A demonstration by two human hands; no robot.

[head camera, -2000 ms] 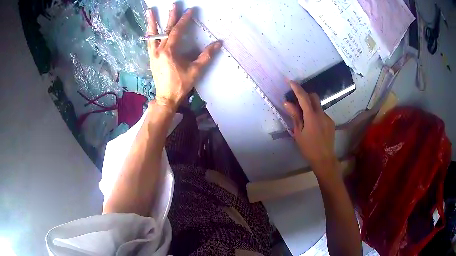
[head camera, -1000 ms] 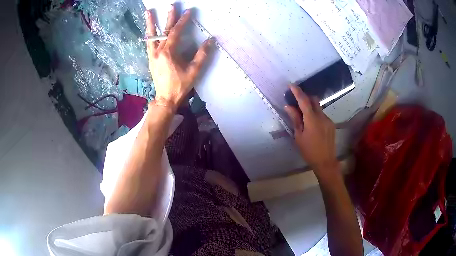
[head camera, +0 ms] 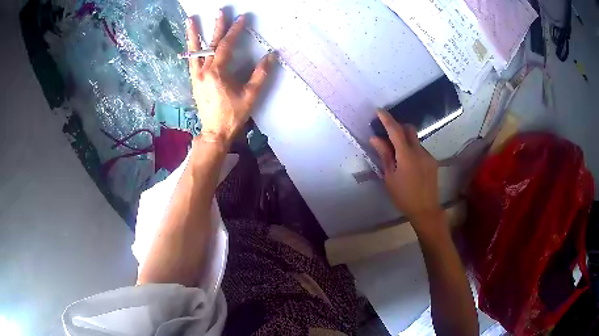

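Note:
A pale sheet with faint pink lines (head camera: 322, 72) lies on the white worktable (head camera: 309, 164). A thin marked strip, likely a measuring tape (head camera: 335, 117), runs along its near edge between my hands. My left hand (head camera: 222, 85) lies spread at the table's upper left edge, with a slim white stick (head camera: 199, 54) between its fingers. My right hand (head camera: 408, 164) rests at the strip's lower end, fingertips down; whether it pinches the strip is hidden. A black smartphone (head camera: 423, 108) lies beside and partly behind its fingers.
Handwritten sheets (head camera: 446, 39) and a pinkish paper (head camera: 504, 26) lie at upper right. A crumpled red plastic bag (head camera: 529, 230) is at the right. A pale tan strip (head camera: 368, 243) lies near the table's front. Scraps and a dark red cloth (head camera: 172, 149) are on the green floor at left.
The view has shifted slightly, so the table items sit a little further left. Both hands keep nearly the same place and pose.

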